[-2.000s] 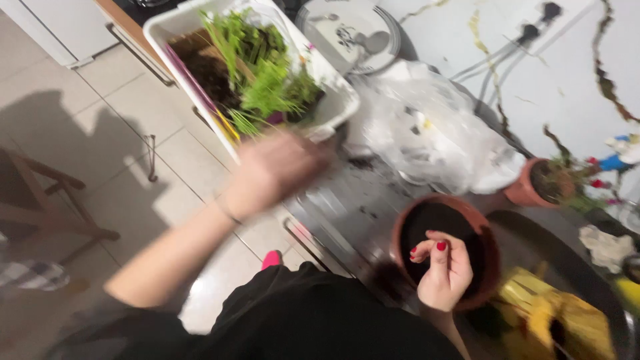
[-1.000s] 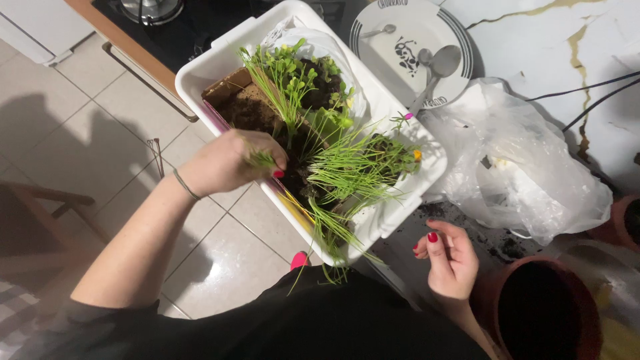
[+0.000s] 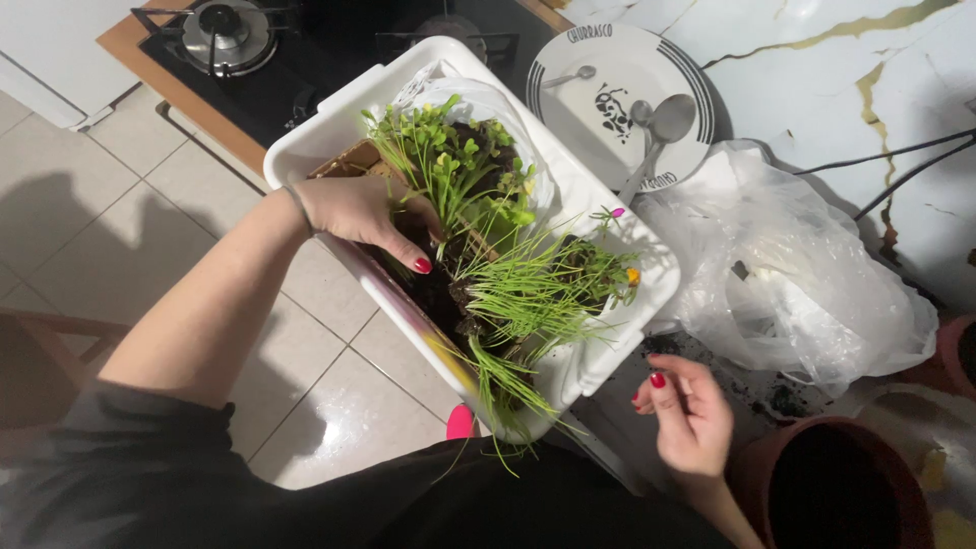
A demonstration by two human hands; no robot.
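Observation:
My left hand (image 3: pixel 370 217) reaches into a white plastic tub (image 3: pixel 618 354), thumb apart from the index finger, at the roots of leafy green seedlings (image 3: pixel 446 164). Its other fingertips are hidden, so a grip cannot be told. Inside the tub stands a cardboard box (image 3: pixel 347 162) with dark soil. Clumps of thin grass-like green plants (image 3: pixel 526 297) with soil on their roots lie beside the hand. A small plant with an orange flower (image 3: pixel 633 277) is at the tub's right side. My right hand (image 3: pixel 690 419) is loosely curled and holds nothing, left of a brown pot (image 3: pixel 907 488) of dark soil.
A gas stove (image 3: pixel 320 61) lies behind the tub. A plate (image 3: pixel 568 107) with several spoons (image 3: pixel 675 118) stands behind right, beside a crumpled clear plastic bag (image 3: pixel 801 267). Spilled soil (image 3: pixel 781 396) is on the counter. Another pot (image 3: pixel 964 351) sits at the right edge. Black cables cross the marbled surface.
My left hand, above the box's near side a second ago with green stems at its fingers, is now deeper among the seedlings. The view has swung toward the tub since two seconds ago.

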